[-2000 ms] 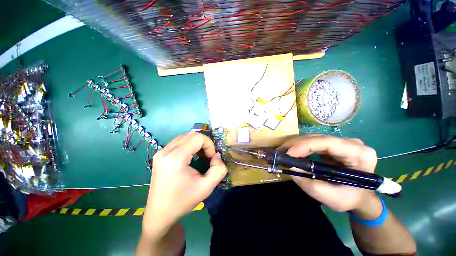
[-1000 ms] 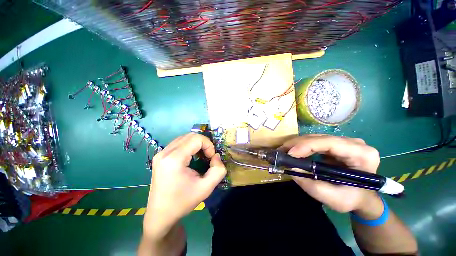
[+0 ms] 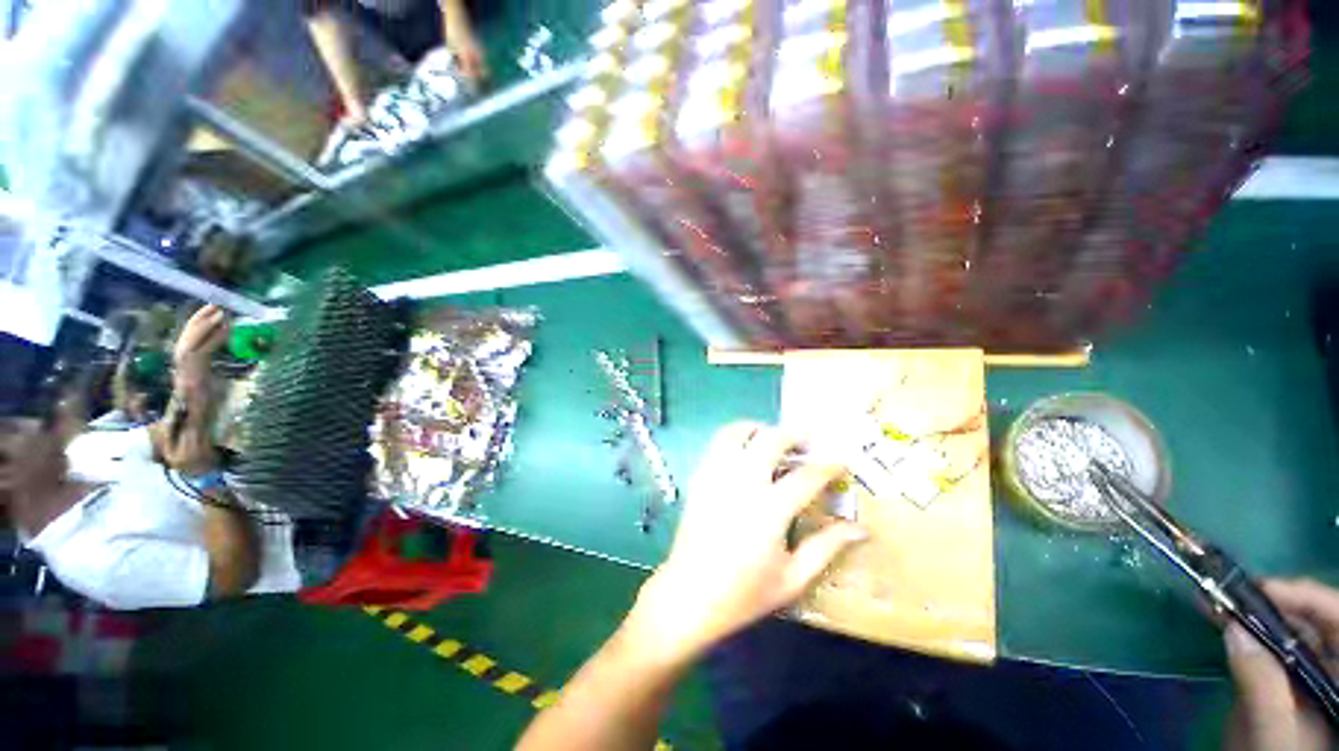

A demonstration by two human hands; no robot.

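My left hand is over the left part of the pale work board, thumb and fingers apart. A small silvery cell shows between its fingertips; touch cannot be made out. More silver-white cells with yellow tape and thin wires lie on the board. My right hand, cut off by the right edge, holds the black soldering iron. The iron's tip is in the silvery shavings of the round tin, right of the board.
A large cell rack stands behind the board. Wired board strips lie on the green bench at left. Farther left are a clear bag of cells, a dark ridged stack, a red stool and a person in white.
The view has swung left. My right hand has taken the iron from the board's left side to the tin. My left hand has opened and moved over the board. The view is blurrier.
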